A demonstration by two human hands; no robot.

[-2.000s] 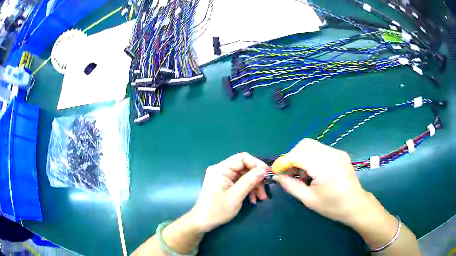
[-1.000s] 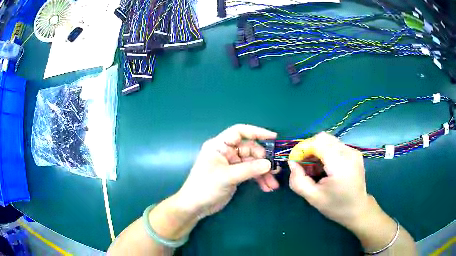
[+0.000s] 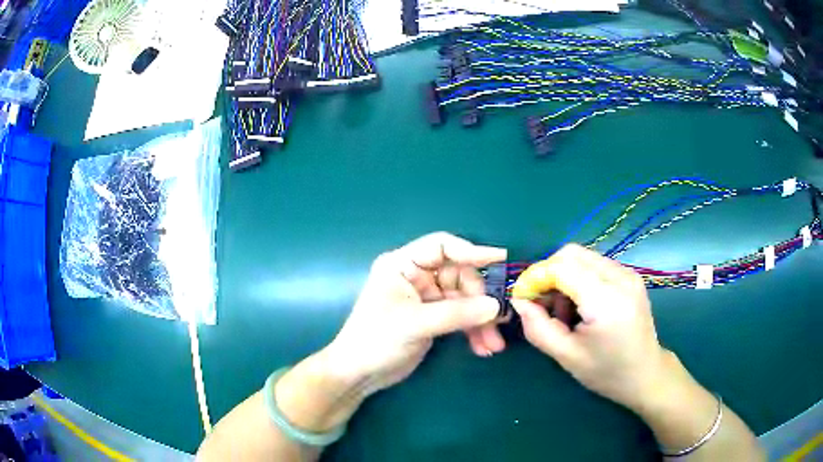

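Observation:
My left hand [image 3: 411, 302] pinches a black connector housing [image 3: 495, 281] between thumb and fingers. Several coloured wires run from its right side. My right hand [image 3: 596, 316], with a yellow-orange finger cot [image 3: 534, 279], has thumb and forefinger closed close to the housing's right side, on wires; the exact wire is hidden by the fingers. A dark red and multicolour labelled branch [image 3: 663, 275] runs right from behind my right hand. A twisted-pair branch [image 3: 668, 185] of blue, yellow and black-and-white wires curves above it, with one white tag [image 3: 790, 187].
Blue-yellow harnesses [image 3: 587, 77] lie above my hands. A purple-yellow harness pile [image 3: 293, 54] lies upper left on white sheets [image 3: 171, 90]. A clear bag of small black parts [image 3: 135, 230], a slotted disc [image 3: 106, 34] and blue bins [image 3: 25, 253] are at left.
The view has shifted, so the bench things sit higher and further left than two seconds ago. Since one second ago, my right fingertips have moved left, closer to the housing.

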